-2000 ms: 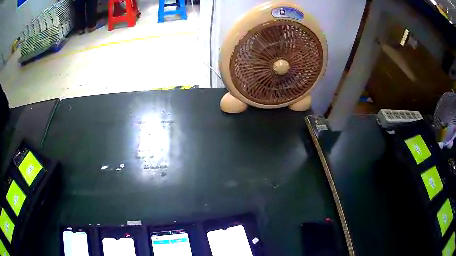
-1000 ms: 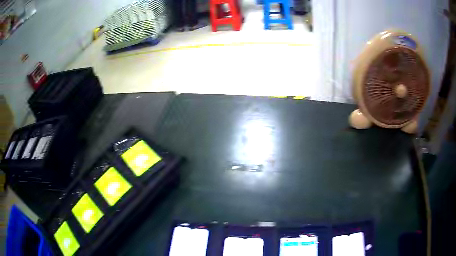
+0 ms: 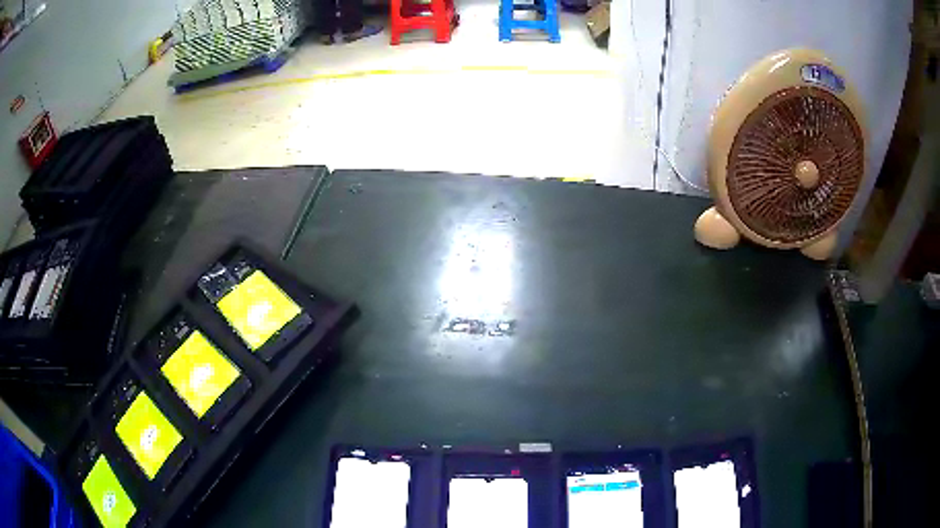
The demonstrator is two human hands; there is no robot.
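Note:
No hand is in view. Several powered-on phones (image 3: pixel 488 503) lie side by side, screens up, at the near edge of the bench, cut off by the picture's bottom. Their screens glow white, and one shows a blue band near its top. To the left, a black four-slot phone tray (image 3: pixel 332 319) sits at a slant. It holds open-back phones (image 3: pixel 201 373) with black upper ends and bright yellow-green rectangles.
Stacked black trays (image 3: pixel 95 170) stand at left rear; a nearer stack holds phones with silver-white rectangles (image 3: pixel 48 293). A blue crate (image 3: pixel 26 480) is at bottom left. A fan (image 3: pixel 799 160) stands at right rear, near a long thin strip (image 3: pixel 859 397). A person's legs and stools are beyond.
The view has swung left since two seconds ago, bringing the left tray and stacks into view, then shifted slightly back right. The phones and trays have not visibly moved on the bench.

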